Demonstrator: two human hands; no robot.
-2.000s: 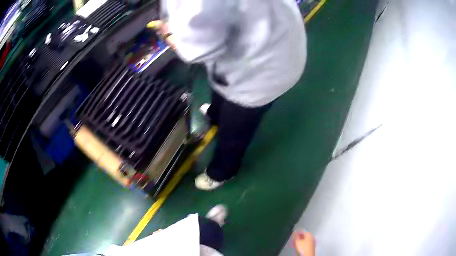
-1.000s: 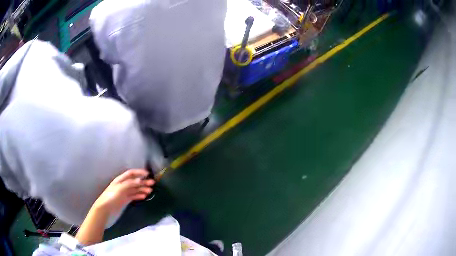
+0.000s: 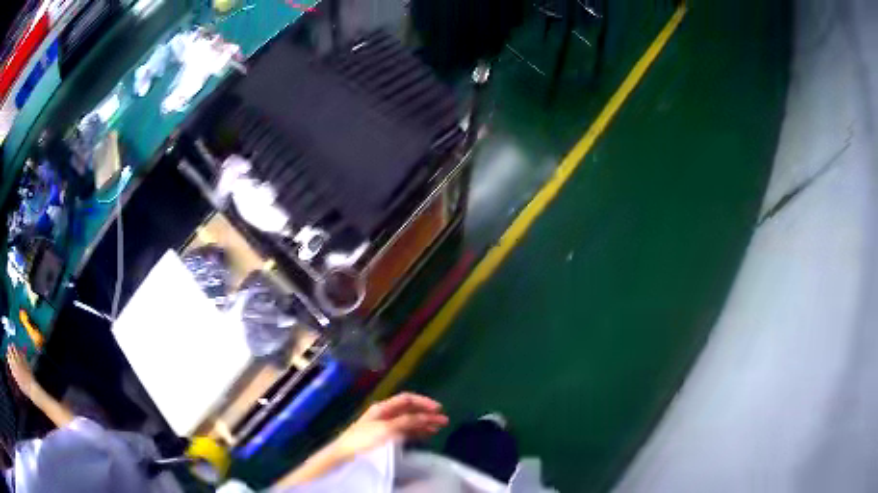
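My left hand (image 3: 409, 419) reaches in from the bottom edge, slightly blurred. It looks empty, its fingers loosely extended over the green floor. It touches nothing that I can see. My right hand is out of the picture. Nearest in front of me, to the left, a white board or sheet (image 3: 183, 342) lies beside dark parts in clear bags (image 3: 265, 318). Below them is a blue crate (image 3: 294, 409), with a yellow ring, perhaps a tape roll (image 3: 209, 459), at its near end.
Black ribbed trays (image 3: 337, 135) are stacked behind the bags. A green-topped bench (image 3: 149, 144) with small items runs along the left. Another person's hand (image 3: 24, 371) and grey sleeve show at lower left. A yellow line (image 3: 539, 207) crosses the green floor; a pale surface curves at right.
The view has swung past the people in grey clothing to the trays, bags and bench. My left hand now shows farther right and lower. The hand at the bottom right two seconds ago is out of view.
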